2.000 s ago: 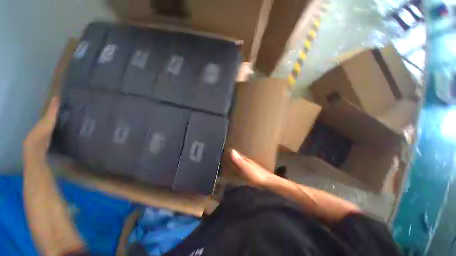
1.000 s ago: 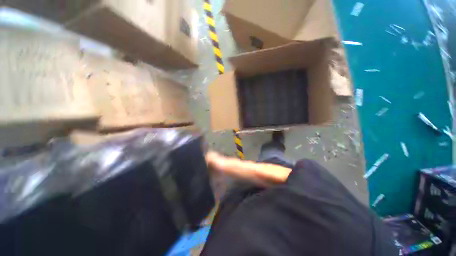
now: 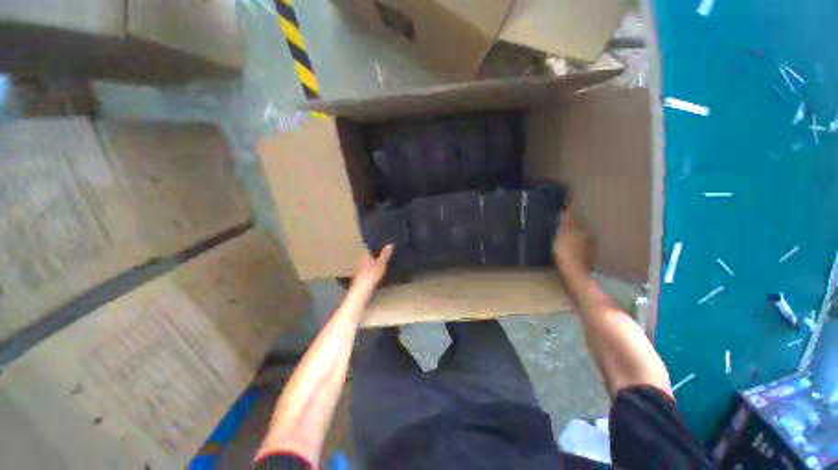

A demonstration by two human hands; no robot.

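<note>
An open brown shipping carton (image 3: pixel 317 197) stands on the floor in front of me with its flaps spread. A row of black product boxes (image 3: pixel 459 229) is in its near part, between my hands. More black boxes (image 3: pixel 450 151) lie lower down in the far part. My left hand (image 3: pixel 372 266) grips the left end of the row. My right hand (image 3: pixel 574 243) is at the right end of the row, its fingers partly hidden and blurred.
Closed brown cartons (image 3: pixel 156 367) stand at the left. Another open carton (image 3: pixel 450 32) is beyond mine. Yellow-and-black tape (image 3: pixel 299 50) runs along the floor. The green bench (image 3: pixel 735 202) at the right bears white paper strips and product boxes (image 3: pixel 781 422).
The black boxes I carried at the left are now inside the open carton, held between both hands. My view has turned down over the carton, and both forearms now reach into it.
</note>
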